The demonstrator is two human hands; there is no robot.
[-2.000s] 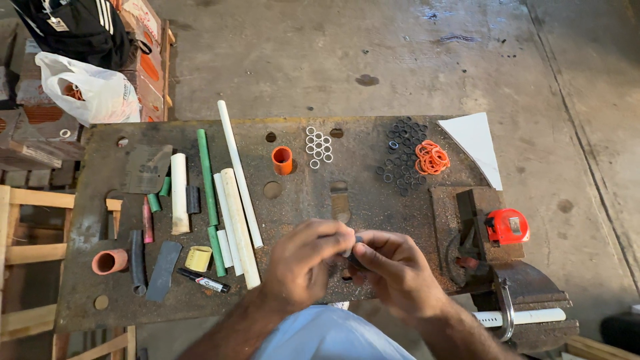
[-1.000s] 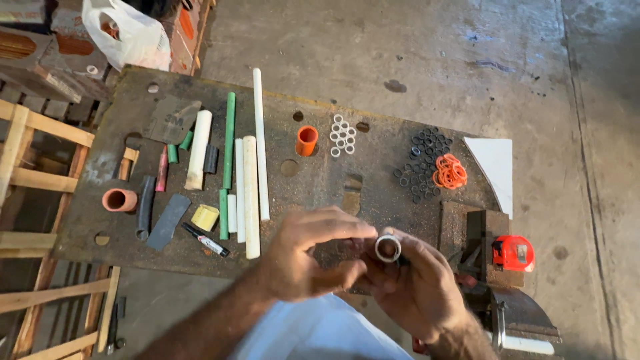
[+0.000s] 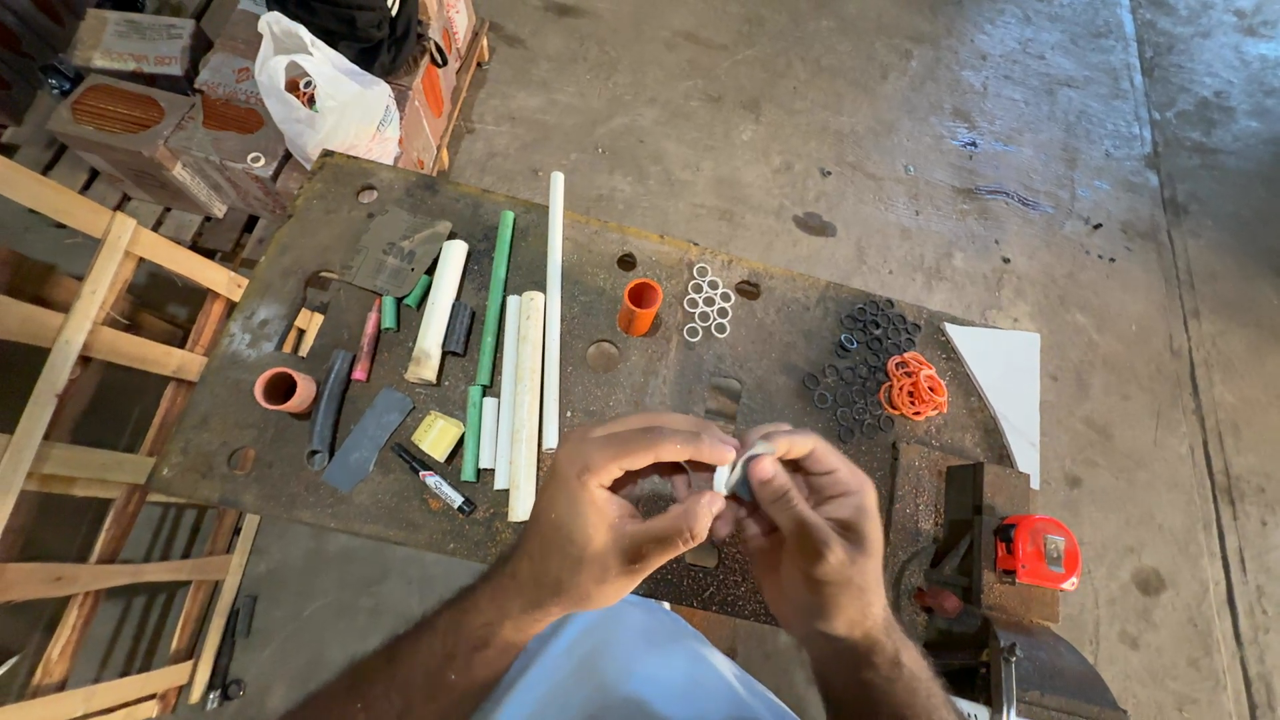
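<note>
My left hand [image 3: 630, 500] pinches a small white plastic ring [image 3: 722, 478] between thumb and fingertips, above the near edge of the metal workbench [image 3: 640, 390]. Close against it, my right hand [image 3: 810, 520] grips a folded piece of sandpaper [image 3: 745, 468], pale on one side and dark grey on the other, which touches the ring. Beyond my hands, several white rings [image 3: 708, 300] lie grouped beside an upright orange pipe piece [image 3: 640, 306]. Black rings [image 3: 868, 365] and a heap of orange rings [image 3: 914, 386] lie to the right.
Left on the bench are green tubes [image 3: 495, 300], white tubes [image 3: 553, 310], a marker [image 3: 433, 480], a yellow block [image 3: 438, 436] and a dark grey strip [image 3: 368, 440]. A bench vise [image 3: 975, 540] with a red tape measure [image 3: 1038, 552] stands at the right. Wooden frames [image 3: 90, 380] stand left.
The ring faced up with its round opening visible one second ago; now it is edge-on between my fingertips, with the folded sandpaper showing against it.
</note>
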